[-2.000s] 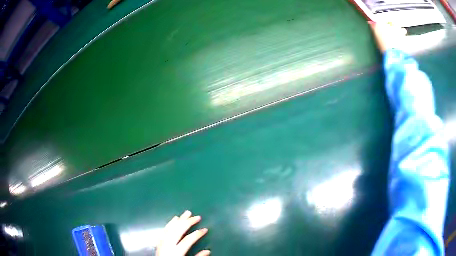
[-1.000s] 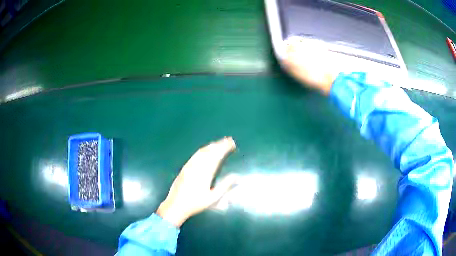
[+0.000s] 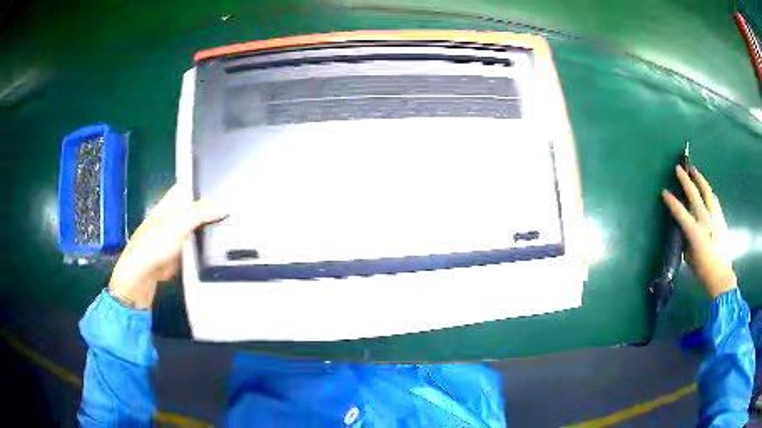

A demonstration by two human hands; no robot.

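Note:
A silver-grey laptop (image 3: 376,184) lies underside up, vent grille on the far side, on a white foam sheet (image 3: 384,313) with a red-orange edge (image 3: 376,37) showing beneath. My left hand (image 3: 154,242) grips the laptop's left edge, thumb on top, other fingers largely hidden. A black electric screwdriver (image 3: 671,259) lies on the bench at the right, its metal bit pointing away. My right hand (image 3: 706,230) is over the screwdriver's front part with its fingers apart; whether they touch it is unclear.
A blue screw box (image 3: 115,192) full of small dark pieces stands left of the laptop on the green bench (image 3: 622,109). A red edge (image 3: 749,46) shows at the far right. The wearer's blue clothing is at the near edge.
The laptop has come from the far right to the centre, in front of me. My left hand now holds its left edge. My right hand has let go of it and moved to the screwdriver.

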